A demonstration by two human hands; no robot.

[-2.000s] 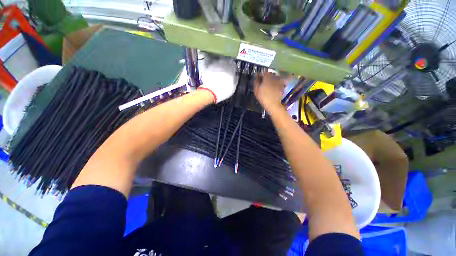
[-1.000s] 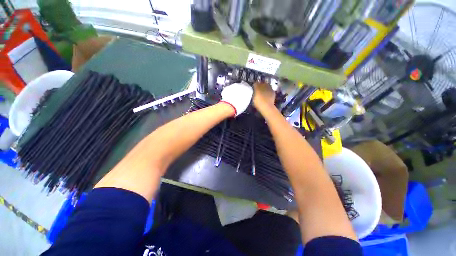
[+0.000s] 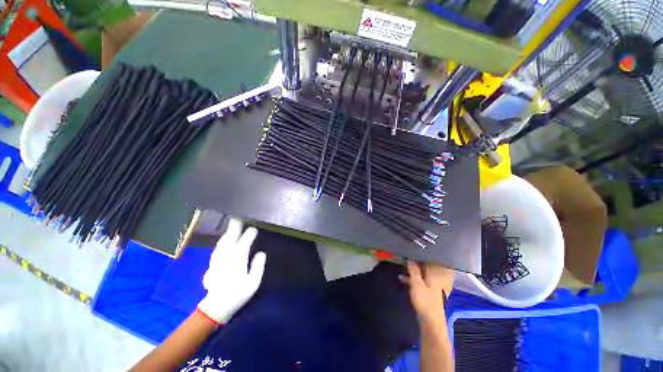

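Observation:
Black cable leads (image 3: 349, 156) lie in a loose pile across the dark table (image 3: 225, 178). Several cables run from the mold (image 3: 367, 83) under the green crossbeam (image 3: 327, 16) down over the pile. My left hand (image 3: 234, 275), in a white glove with a red cuff, is below the table's front edge, fingers apart and empty. My right hand (image 3: 427, 282) is bare, at the table's front edge at the right; its fingers are partly hidden, and whether it grips anything cannot be told.
A bundle of black cables (image 3: 120, 156) lies on the green surface (image 3: 211, 51). A slotted bar (image 3: 232, 103) is at the left table edge. A white bucket (image 3: 541, 251) holds black scrap. A blue tote (image 3: 560, 341) holds cables. A fan (image 3: 625, 64) stands at right.
Both hands have drawn back from the mold to the table's front edge, the left to the left and the right to the right. The mold and cable pile are now uncovered.

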